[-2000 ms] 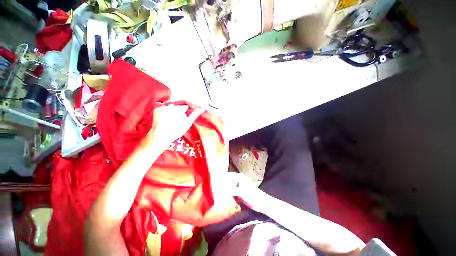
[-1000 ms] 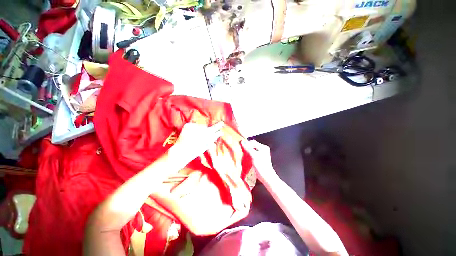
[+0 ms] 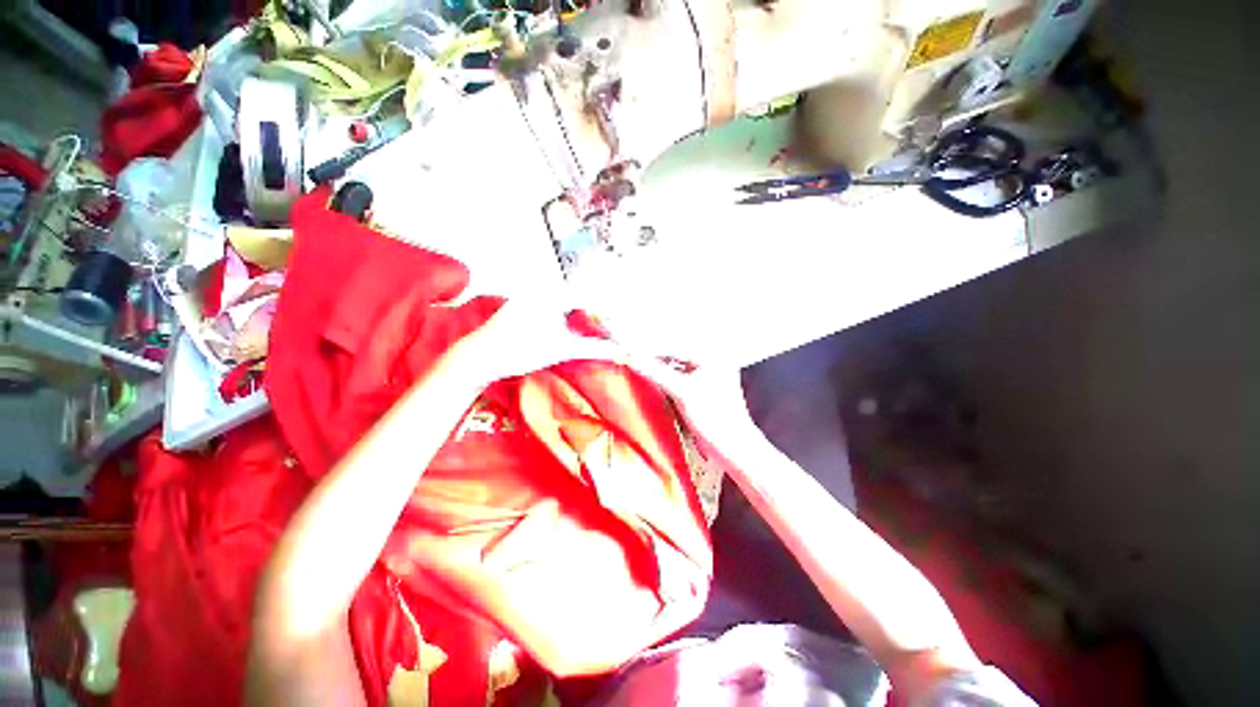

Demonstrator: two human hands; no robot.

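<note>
A bright red shiny garment piece (image 3: 553, 470) lies over my lap and the front edge of the white table, with small pale-gold embroidery partly visible in its folds. My left hand (image 3: 532, 339) grips its upper edge at the table's front edge; the hand is overexposed. My right hand (image 3: 698, 394) holds the same edge just to the right, fingers close to the left hand. The needle and presser foot area (image 3: 604, 200) is beyond my hands, with no red cloth under it. The exact fingertips are washed out by glare.
The cream machine head (image 3: 788, 69) spans the back. Dark-handled snips (image 3: 795, 187) and black-looped scissors (image 3: 974, 173) lie at the right. A pale tray (image 3: 207, 408) with scraps, a white-grey ring (image 3: 271, 145) and a dark spool (image 3: 97, 287) are at the left. Red garments (image 3: 207, 553) hang at lower left.
My right hand has risen from the lap to the garment's upper edge. My left hand moved right, then up to the table edge. The garment's upper edge has shifted with them.
</note>
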